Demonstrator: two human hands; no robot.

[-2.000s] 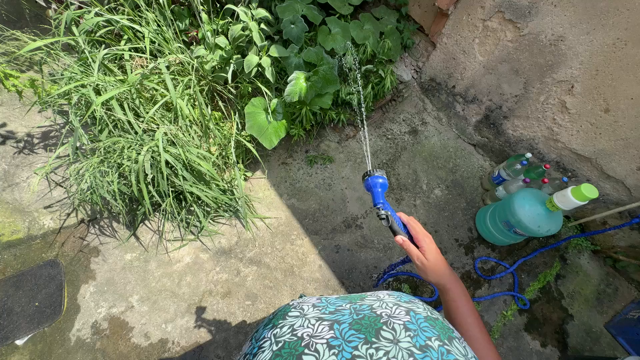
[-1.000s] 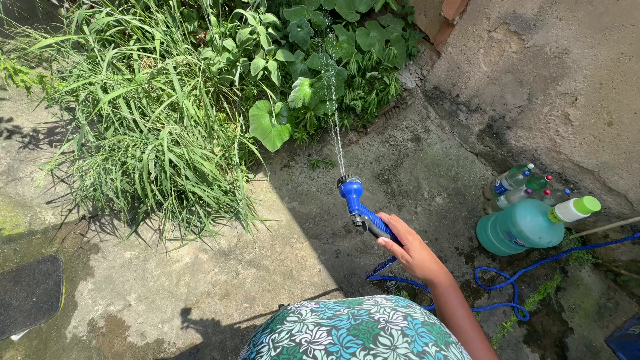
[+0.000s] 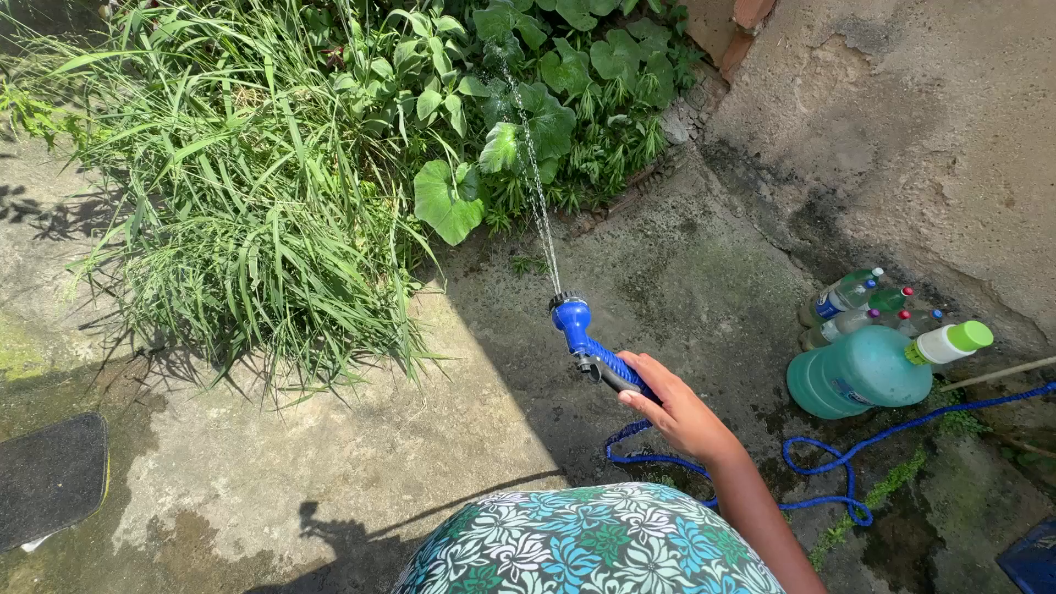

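My right hand [image 3: 681,408] grips the handle of a blue hose spray nozzle [image 3: 573,322], low at the centre right of the view. Thin jets of water [image 3: 536,186] leave the nozzle's black front and reach up over the broad-leaved plants [image 3: 549,115] at the top. A blue fabric-covered garden hose [image 3: 841,462] lies in loops on the concrete beyond my forearm. My left hand is not in view. Patterned clothing covers the bottom middle.
Tall grass [image 3: 272,239] fills the upper left. At the right, a large teal water jug [image 3: 862,371] stands beside several plastic bottles [image 3: 846,293], near a rough wall [image 3: 907,140]. A dark mat [image 3: 54,478] lies on the concrete floor [image 3: 346,462] at the left.
The nozzle in my right hand first swung left, and its jets moved left across the plants. Since one second ago its aim has shifted only slightly; water still runs.
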